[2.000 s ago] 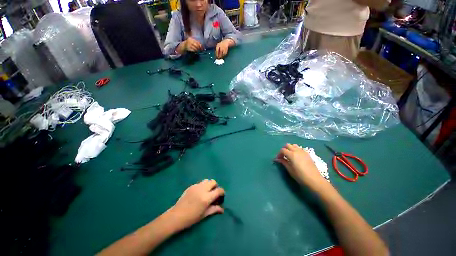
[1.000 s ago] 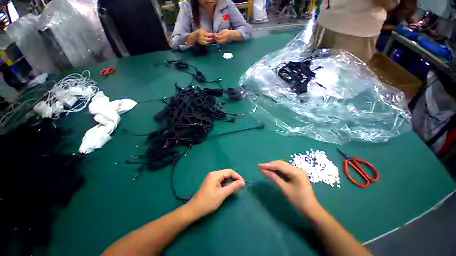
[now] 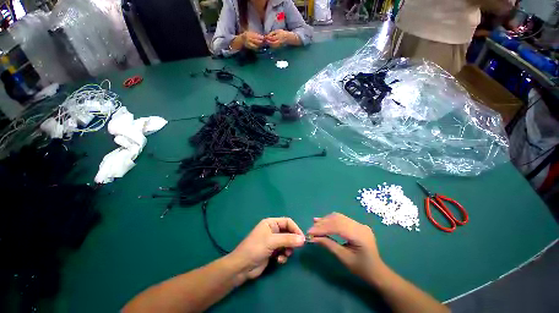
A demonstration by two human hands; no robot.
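My left hand (image 3: 269, 244) pinches the end of a black cable (image 3: 211, 227) between thumb and finger; the cable runs from behind the hand up toward the heap. My right hand (image 3: 346, 239) meets it, its fingertips closed at the same small cable tip (image 3: 308, 238). Whether a white cap is on the tip is too small to tell. A pile of small white caps (image 3: 390, 205) lies beyond my right hand. A heap of black cables (image 3: 227, 143) lies mid-table.
Red-handled scissors (image 3: 446, 212) lie right of the caps. A clear plastic bag (image 3: 423, 131) with black cables spreads at the right. A white cloth (image 3: 125, 145), white cables (image 3: 83, 113) and a dark heap (image 3: 46, 214) lie left. A seated person (image 3: 260, 30) works across the green table.
My right hand has left the white pile and joined my left hand, fingertips now together at the cable tip. The black cable now trails out behind my left hand.
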